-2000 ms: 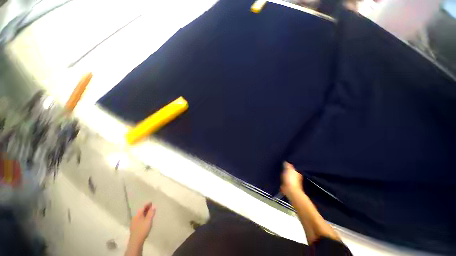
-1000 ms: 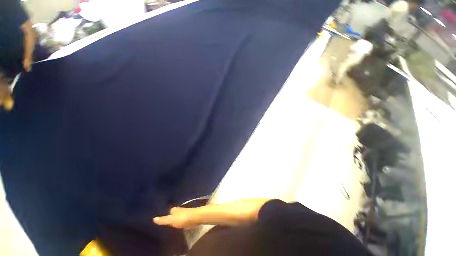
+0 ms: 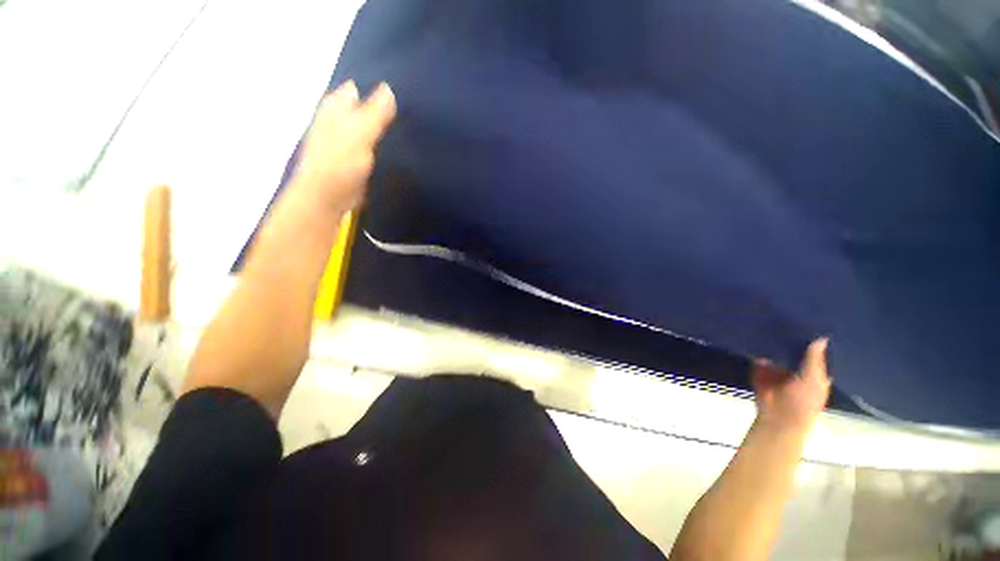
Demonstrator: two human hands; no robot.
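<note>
A dark navy ply (image 3: pixel 614 164) spreads over the table, its near part raised and blurred, with a pale edge line curving above the darker cloth beneath. My left hand (image 3: pixel 349 142) is at the ply's left end, thumb and fingers at the cloth; the exact grip is partly hidden. My right hand (image 3: pixel 795 384) pinches the near edge of the ply at the table rim, far to the right. A yellow bar (image 3: pixel 337 268) lies on the lower cloth by the near rim, partly covered by my left wrist.
An orange-tan bar (image 3: pixel 157 252) lies on the white table (image 3: pixel 99 66) at the left, beyond the cloth end. The floor at lower left has dark scraps (image 3: pixel 66 351). A red thing (image 3: pixel 20 477) is at the left rim. My body is against the near table edge.
The view has swung back from along the table to the cloth end. Both hands now show at the ply, wide apart, and its near edge is raised. The other person is out of view.
</note>
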